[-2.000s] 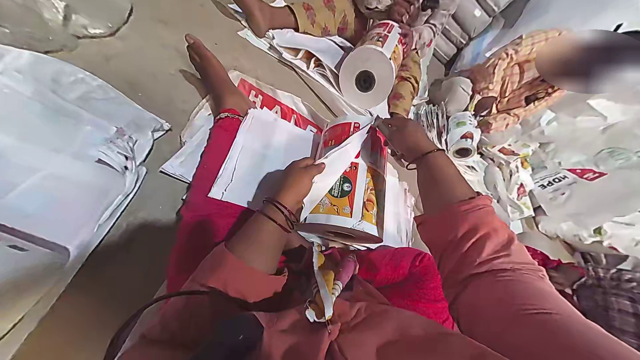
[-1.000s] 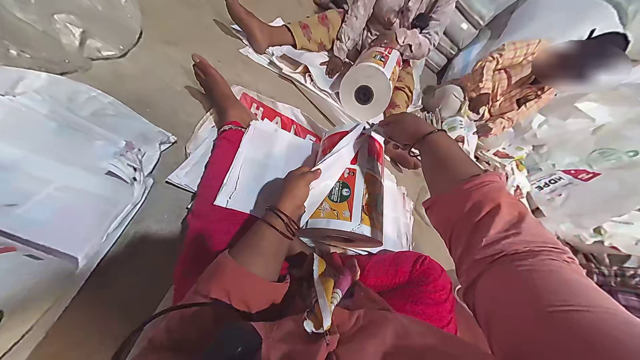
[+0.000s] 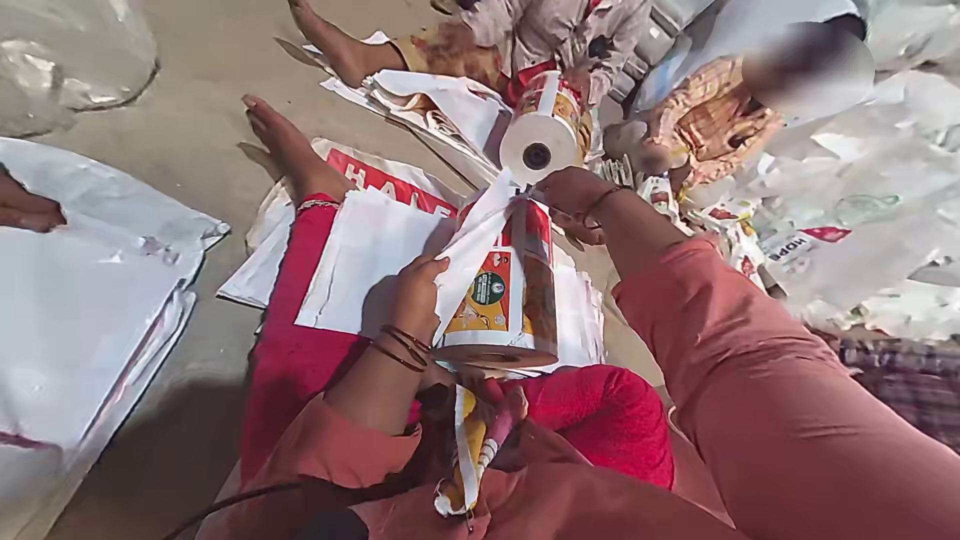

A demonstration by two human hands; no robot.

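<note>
A thick roll of printed plastic film (image 3: 495,300), red, yellow and white with a brown core end, lies between my hands on white sheets (image 3: 367,255) over my lap. My left hand (image 3: 420,296) grips the edge of a white flap (image 3: 476,240) that stands lifted off the roll's left side. At the roll's far end my right hand (image 3: 574,195) is closed around a small dark tool, seen only in part at the flap's tip; its kind is hidden by my fingers. A twisted yellow and white strip (image 3: 469,450) hangs in front of my body.
Beyond my roll, a co-worker sits with a similar printed roll (image 3: 540,150) and white sheets (image 3: 450,105). Large white sacks (image 3: 90,315) lie on the left, with another person's hand (image 3: 26,202) above them. Crumpled translucent plastic (image 3: 870,195) is heaped at right, near another person.
Another person's hand has come into view over the white sacks at left. The co-worker's roll appears more upright. My hands stay at the flap and the roll's far end.
</note>
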